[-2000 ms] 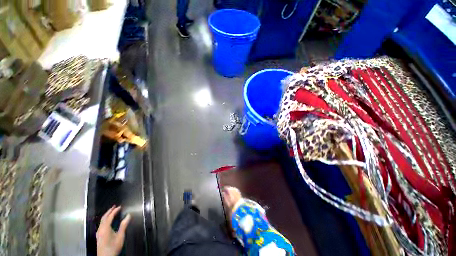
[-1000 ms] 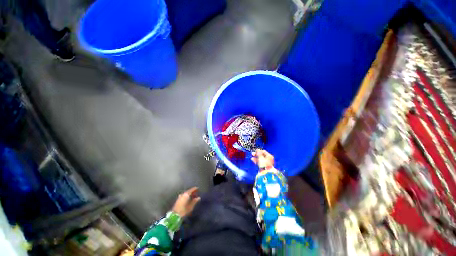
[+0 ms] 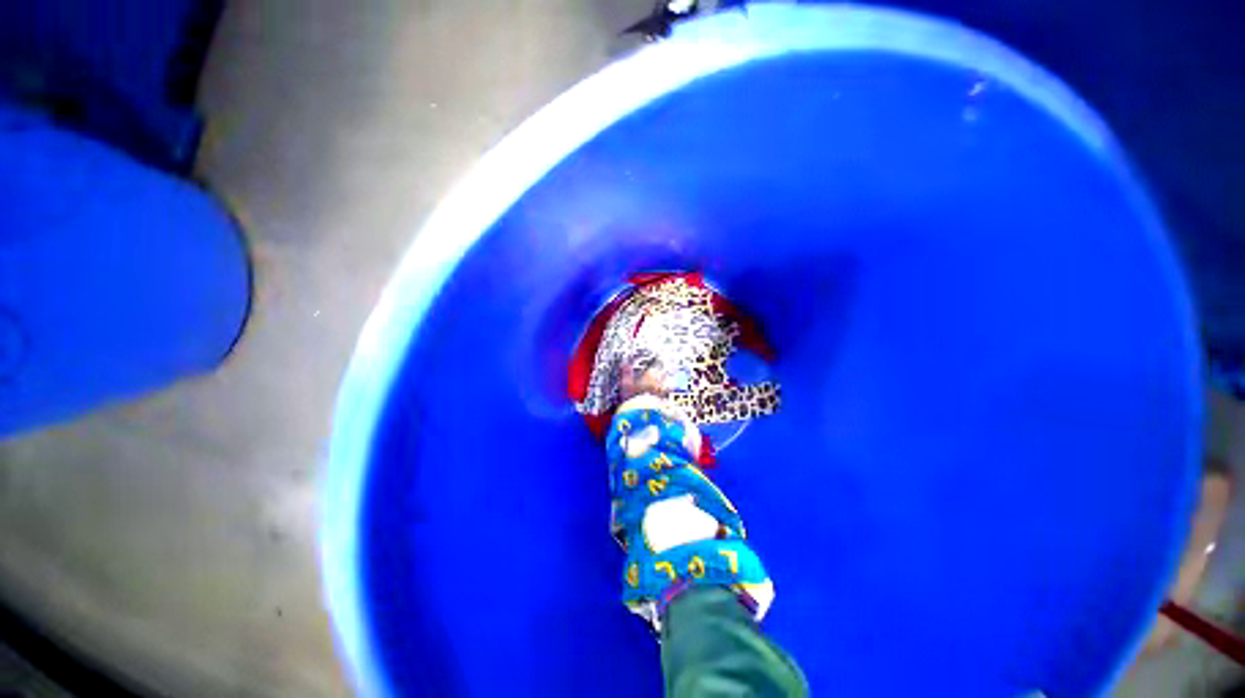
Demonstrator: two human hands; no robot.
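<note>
A round blue bin [image 3: 956,450] fills most of the view, and I look down into it. At its bottom lies a bunch of leopard-print scrap [image 3: 690,327] with red fabric [image 3: 584,366] showing around it. My right hand [image 3: 645,383] reaches deep into the bin and touches the scrap. The arm wears a blue patterned sleeve cover over a green sleeve. The fingers are small, blurred and partly lost in the scrap, so I cannot tell if they grip it. My left hand is not identifiable in view.
Another blue bin [image 3: 109,280] stands at the left on the grey floor [image 3: 328,177]. A small dark and white object lies beyond the rim at the top. At the right edge are a blurred skin-toned shape, which I cannot identify, and a thin red strip [image 3: 1208,634].
The view has moved close over the bin. My right hand has gone from near the rim down to the scrap at the bottom. My left hand and the press bed have left the view.
</note>
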